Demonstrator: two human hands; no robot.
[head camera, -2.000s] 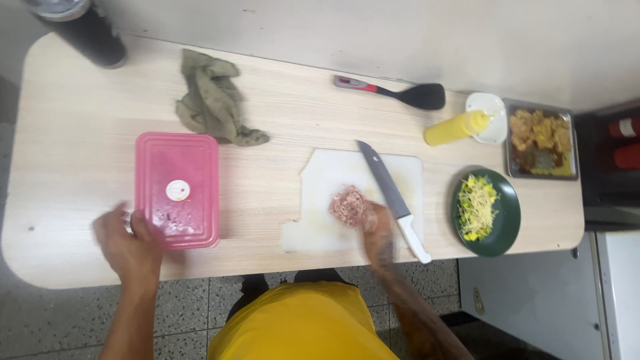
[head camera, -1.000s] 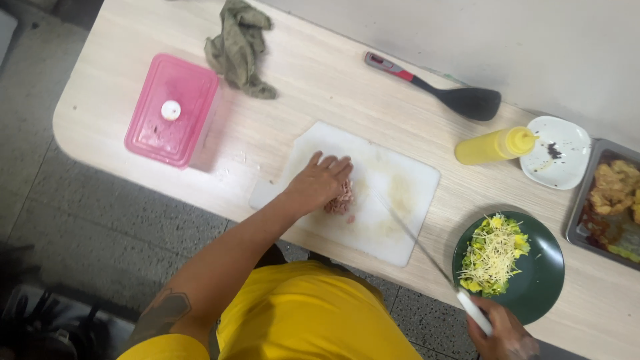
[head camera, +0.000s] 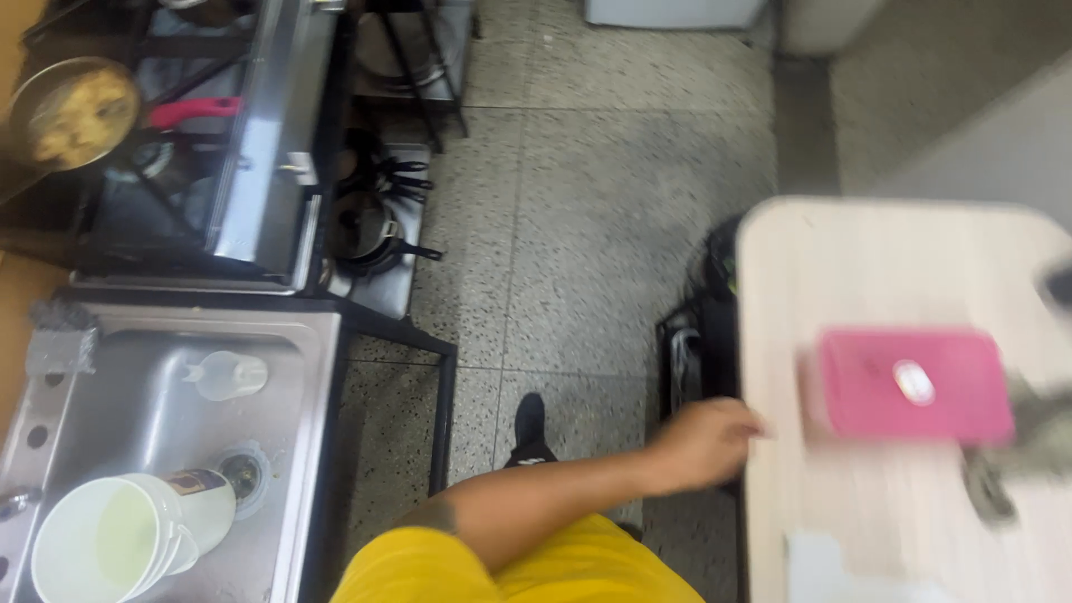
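Note:
My left hand (head camera: 708, 448) is blurred, at the left edge of the light wood-look table (head camera: 770, 301), with its fingers curled together and no object visible in them. Nearest to it lies a pink lidded plastic container (head camera: 955, 377) with a white round spot on its lid. Beside the container, at the right, is a crumpled olive-green cloth (head camera: 1038, 440). A corner of the white cutting board (head camera: 837, 569) shows at the bottom. My right hand is out of the frame.
On the left, a stove (head camera: 276, 167) bears a frying pan of food (head camera: 79, 117) with a pink handle. Below it, a steel sink (head camera: 314, 377) holds a white bucket (head camera: 100, 536) and a translucent plastic vessel (head camera: 230, 375). Pots (head camera: 364, 230) stand on a low shelf beside the floor walkway.
The view has swung left to the stove and sink. My left hand has left the chopped food on the cutting board. My right hand, with the knife a second ago, is out of view.

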